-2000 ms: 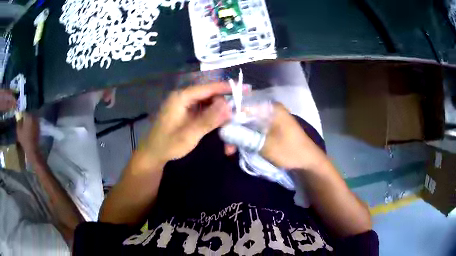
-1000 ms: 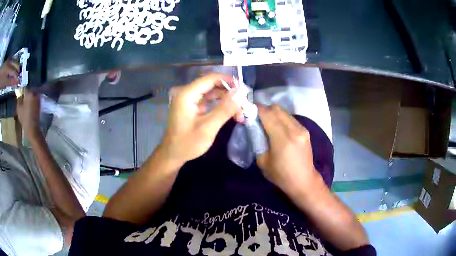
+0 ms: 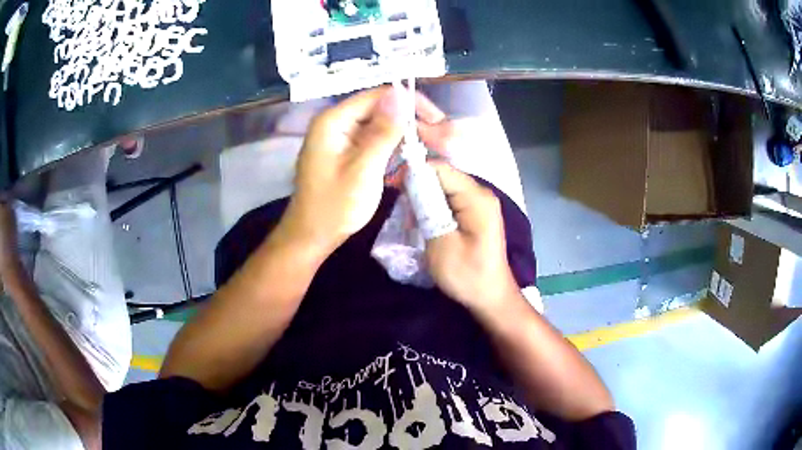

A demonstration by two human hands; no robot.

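Note:
A white housing [image 3: 303, 63] lies open at the bench edge, with a green circuit board [image 3: 353, 10] and a black rectangular module [image 3: 351, 50] inside. My left hand [image 3: 352, 158] pinches the white power cord [image 3: 405, 110] just below the housing's near edge. My right hand [image 3: 466, 233] is closed around the bundled cord [image 3: 429, 200] lower down, over my lap. A crinkled clear plastic bag [image 3: 400, 250] hangs below the hands. The cord's upper end meets the housing edge; whether it sits inside cannot be told. Fingertips are partly hidden and blurred.
A loose pile of white U-shaped clips [image 3: 123, 44] lies on the dark green bench [image 3: 563, 39] at the left. An open cardboard box [image 3: 616, 158] is under the bench at right, another carton [image 3: 752, 281] beyond it. Another person's arm [image 3: 44, 334] is at the far left.
The bundled cord now points straight up toward the housing, and my left fingers are closer to the housing edge. The view has shifted, so the bench items first moved right, then left.

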